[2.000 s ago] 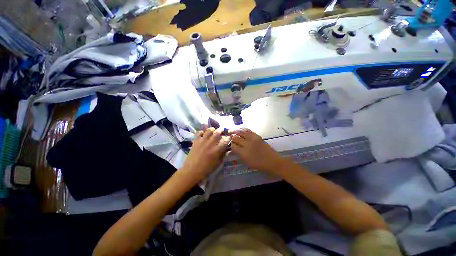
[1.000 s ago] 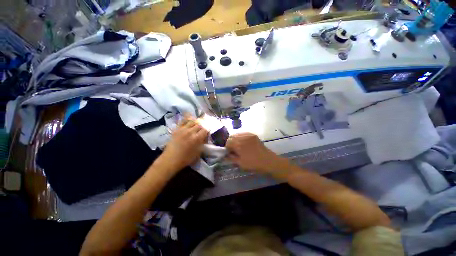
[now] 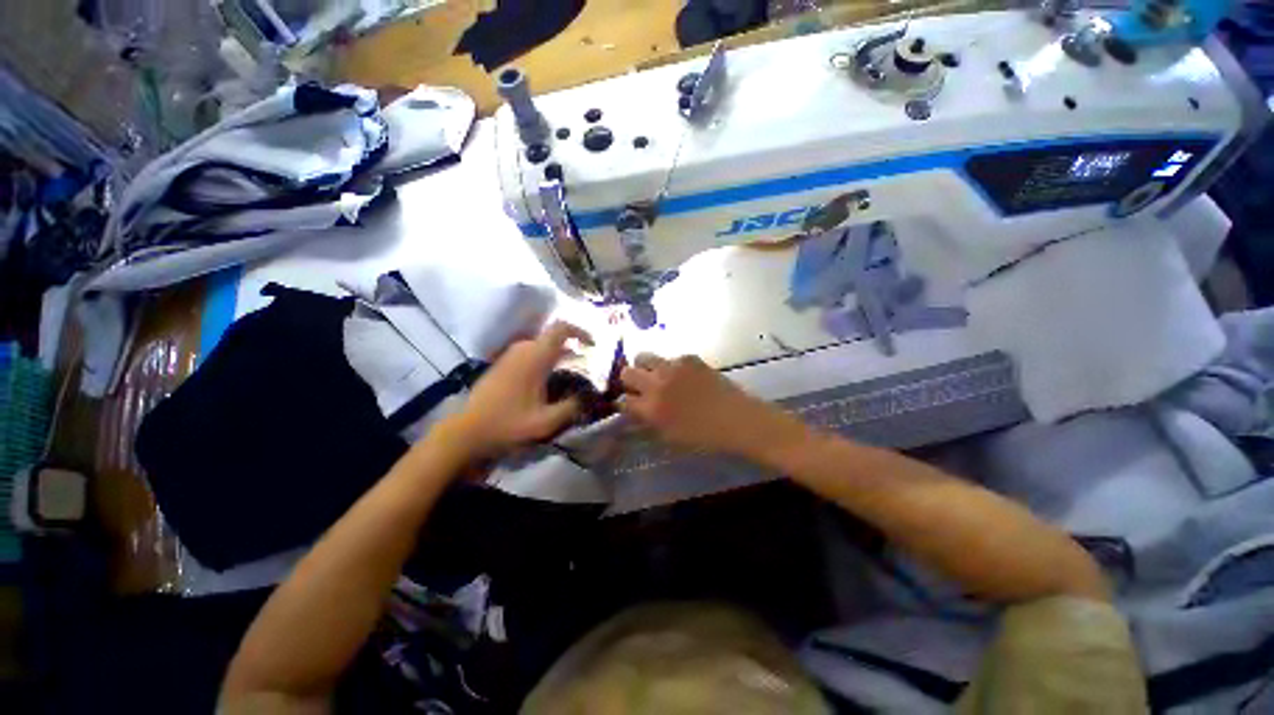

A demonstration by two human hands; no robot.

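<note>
The light grey panel with narrow black stripes (image 3: 405,349) lies left of the needle, joined or next to a large black fabric panel (image 3: 266,433). My left hand (image 3: 520,391) rests on the cloth with thumb and forefinger apart around a small dark piece (image 3: 576,397). My right hand (image 3: 685,402) pinches the edge of the dark piece just in front of the presser foot (image 3: 640,296). The white sewing machine (image 3: 866,154) stands behind my hands, its needle area brightly lit. Glare and my fingers hide the exact edges of the cloth.
Grey scraps (image 3: 869,286) lie under the machine arm. A pale cloth piece (image 3: 1111,328) is at the bed's right end. Grey garments (image 3: 1118,517) are heaped at the right. A grey and black bundle (image 3: 266,182) lies at left rear. A green basket (image 3: 25,419) stands far left.
My left hand moved away from the needle, then back near it with its fingers spread. The light cloth by the needle was folded back, and the dark piece now lies between my hands.
</note>
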